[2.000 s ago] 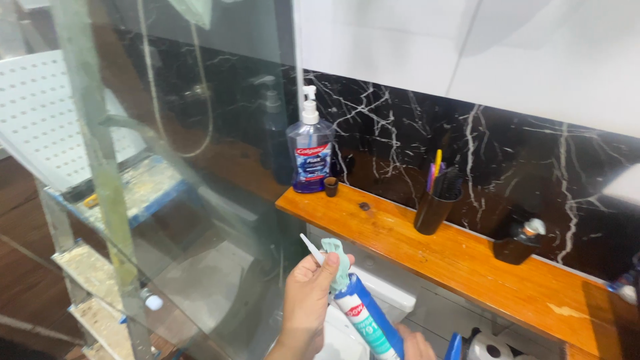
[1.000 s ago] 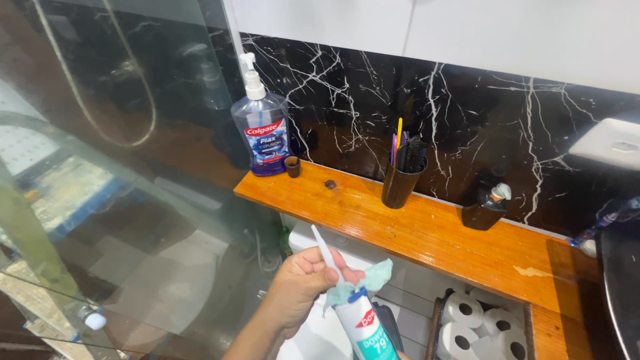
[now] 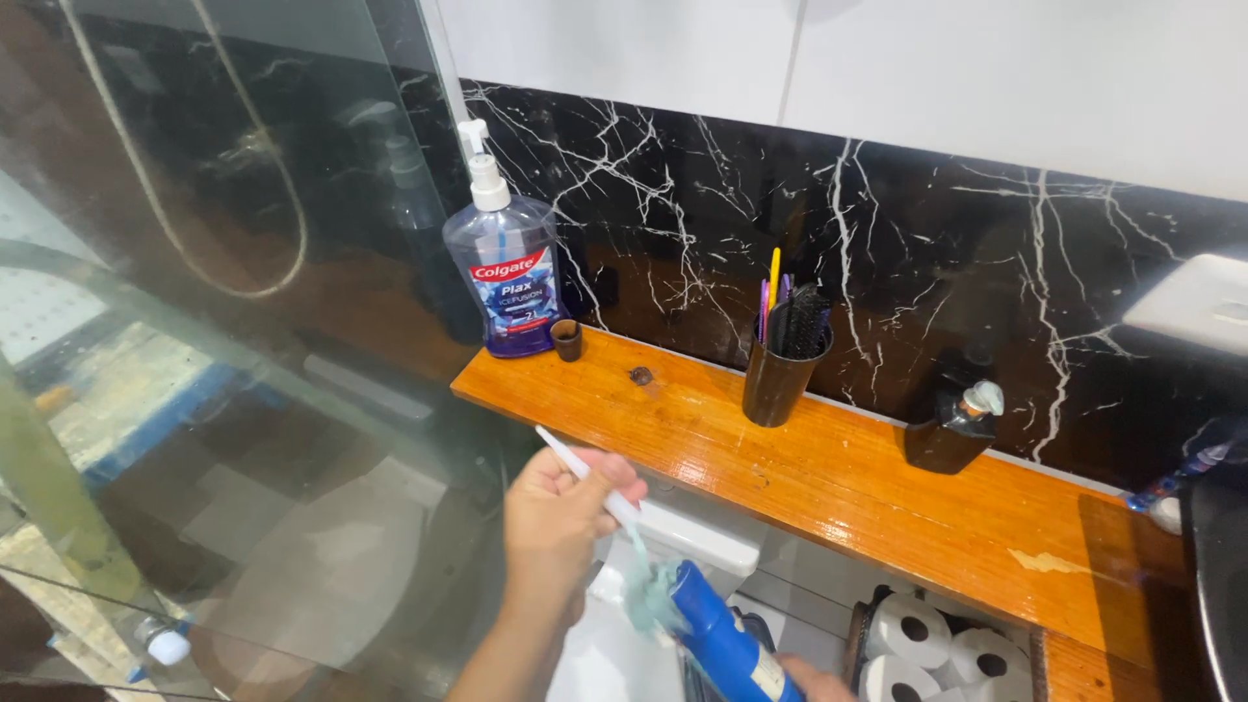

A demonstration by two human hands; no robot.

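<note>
My left hand (image 3: 565, 517) grips a slim white plastic nozzle (image 3: 590, 478), its narrow tip pointing up and left. A pale green strand runs from the nozzle's lower end to a crumpled pale green film or cloth (image 3: 651, 600), which touches the top of a blue sealant tube (image 3: 726, 634). Around the lower part of that tube is my right hand (image 3: 817, 680), of which only a little shows at the bottom edge. Both hands are in front of a wooden shelf (image 3: 673, 419), over a white toilet (image 3: 702, 536).
On the shelf stand a mouthwash pump bottle (image 3: 512, 283), a small brown cup (image 3: 566, 341), a dark cup of brushes (image 3: 780, 375) and a black soap dispenser (image 3: 951, 434). Toilet rolls (image 3: 907, 634) lie below it. A glass panel (image 3: 341, 390) is at left, a black basin (image 3: 1219, 585) at right.
The nozzle in my left hand has come away from the tube's top, with a pale green strand now between them. The tube has turned, and its blue side shows. The view has shifted right.
</note>
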